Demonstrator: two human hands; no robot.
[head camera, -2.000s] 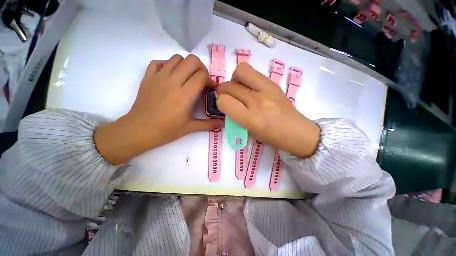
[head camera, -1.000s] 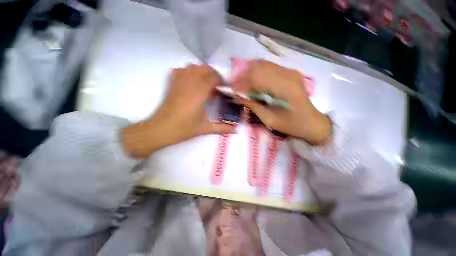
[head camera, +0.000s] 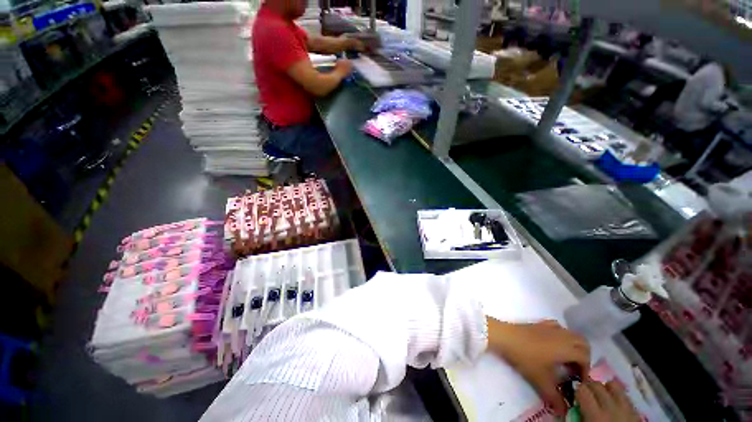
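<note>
At the lower right, my left hand (head camera: 540, 354) is around a dark-screened smartwatch (head camera: 567, 386), its fingers at the watch edges. My right hand (head camera: 606, 402) is beside it, cut off by the bottom edge. A small part of the mint-green pry tool (head camera: 573, 414) shows at my right hand. Pink watch straps (head camera: 604, 372) show beyond the hands, and a holed strap half (head camera: 536, 412) lies nearer. The hands hide most of the watch. Everything lies on the white mat (head camera: 474, 375).
A translucent dispenser bottle (head camera: 595, 315) stands beyond my left hand. A white parts box (head camera: 425, 239) holds dark tools. Watch trays (head camera: 157, 346) are stacked at left. Plastic bags (head camera: 569, 206) lie on the green bench. A person in red (head camera: 280, 66) works farther along.
The view has swung left, bringing the floor, tray stacks and another person into view. My hands and the watches now appear at the lower right, partly cut off.
</note>
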